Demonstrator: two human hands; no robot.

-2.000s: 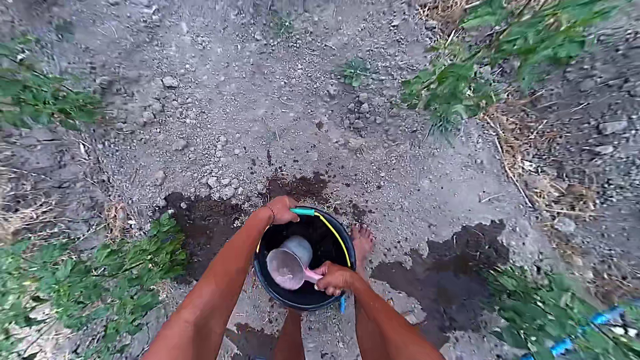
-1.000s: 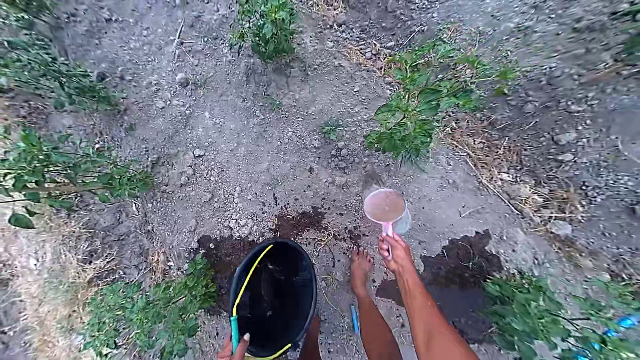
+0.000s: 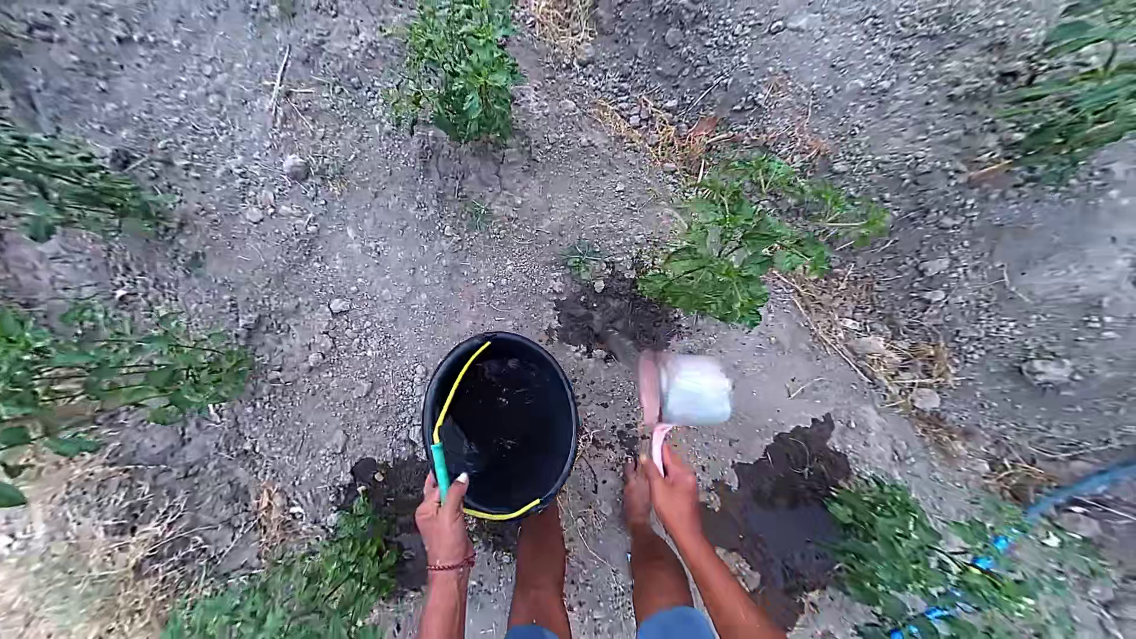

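Observation:
A black plastic bucket (image 3: 510,435) with dark liquid in it hangs in front of my legs. My left hand (image 3: 444,524) is closed around the green grip (image 3: 439,470) of its yellow handle, at the bucket's left side. To the right of the bucket, my right hand (image 3: 673,486) grips the pink handle of a plastic dipper (image 3: 695,390). The dipper is tipped on its side with its mouth to the left, and a blurred stream leaves the mouth. Beyond it lies a dark wet patch of soil (image 3: 612,315), beside a leafy green plant (image 3: 728,257).
Other leafy plants grow at the top (image 3: 466,75), left (image 3: 133,359) and lower right (image 3: 896,541). Wet soil (image 3: 781,515) lies right of my bare foot (image 3: 636,493). A blue hose (image 3: 1078,488) runs at the lower right. Dry grass and small stones dot the ground.
The dipper was over the bucket in the oldest frame, then out to the right with its mouth up; now it is tipped sideways. A wet patch has appeared near the plant. The view has shifted.

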